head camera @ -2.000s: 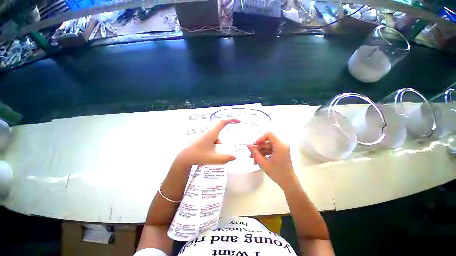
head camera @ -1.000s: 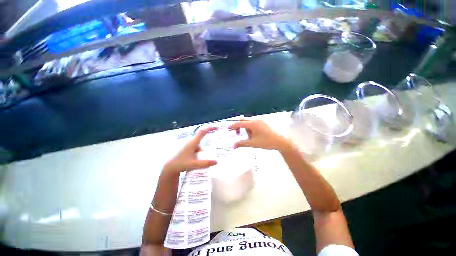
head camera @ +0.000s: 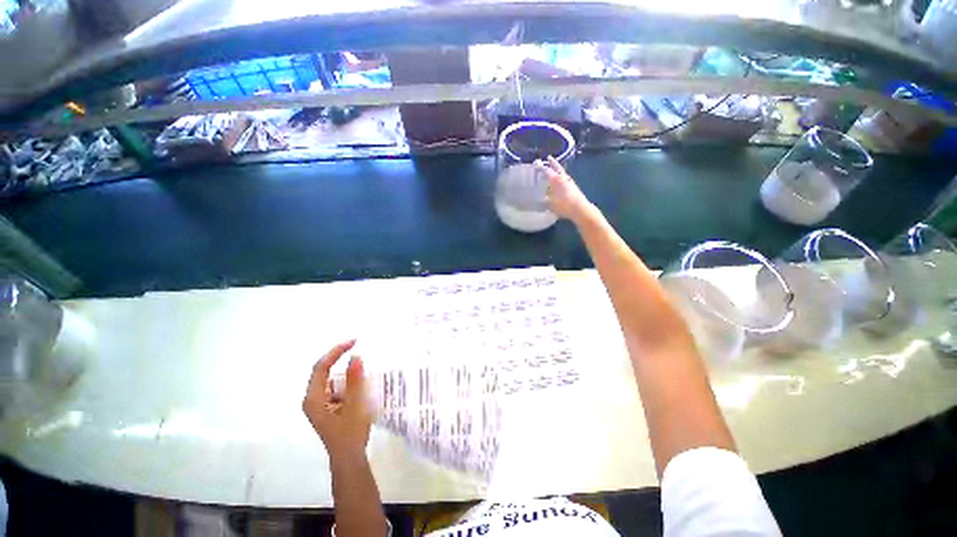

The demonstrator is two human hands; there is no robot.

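Note:
My right hand (head camera: 562, 193) is stretched out over the dark green conveyor belt, its fingers on the right side of a clear container (head camera: 525, 194) with a milky lower part, which stands on the belt. My left hand (head camera: 341, 396) is over the bench, its thumb and fingers pinching the left end of a printed label sheet (head camera: 446, 414). That sheet is blurred and curls to the right. Another label sheet (head camera: 546, 330) with rows of small print lies flat on the bench behind it.
Several clear containers (head camera: 705, 315) lie tilted on the cream-white bench (head camera: 210, 378) at the right. Another container (head camera: 803, 191) is on the conveyor belt (head camera: 315, 220) at the back right. More containers (head camera: 63, 346) show at the left edge. A cluttered shelf runs beyond the belt.
The container from between my hands is now on the belt, with my right hand reaching to it. My left hand has moved left and the held sheet now spreads rightward. The flat sheet is uncovered.

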